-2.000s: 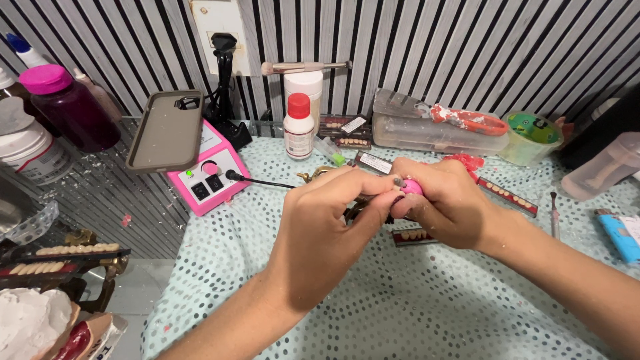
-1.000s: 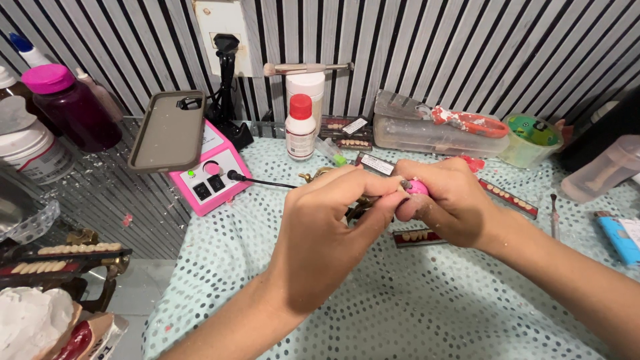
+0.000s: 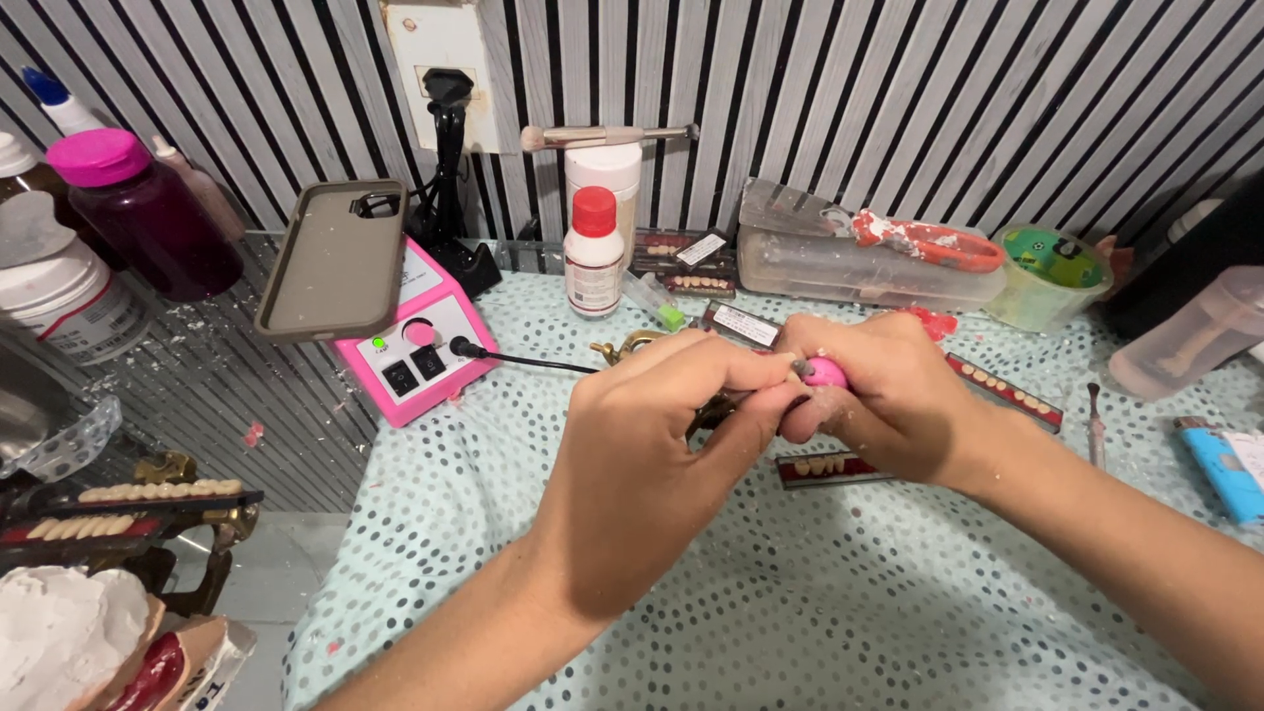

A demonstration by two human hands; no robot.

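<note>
Above the dotted cloth, my right hand (image 3: 869, 395) is closed around a pink rotary handpiece (image 3: 826, 373) whose grey bur points left. The fingertips of my left hand (image 3: 671, 425) pinch a small piece, perhaps a denture tooth (image 3: 793, 378), against the bur. Both hands nearly touch. A brass articulator (image 3: 627, 348) is partly hidden behind my left hand. Below my right hand lies a strip of denture teeth (image 3: 829, 468), and another strip (image 3: 1005, 390) is to its right. The pink control box (image 3: 420, 336) has a green light on and a black cord.
A phone case (image 3: 336, 262) leans on the control box. A red-capped bottle (image 3: 593, 257), a clear plastic box (image 3: 859, 267) and a tape roll (image 3: 1052, 267) stand behind. On the left are a purple jar (image 3: 148, 217) and a plaster model (image 3: 69, 622); a blue packet (image 3: 1224, 464) lies right.
</note>
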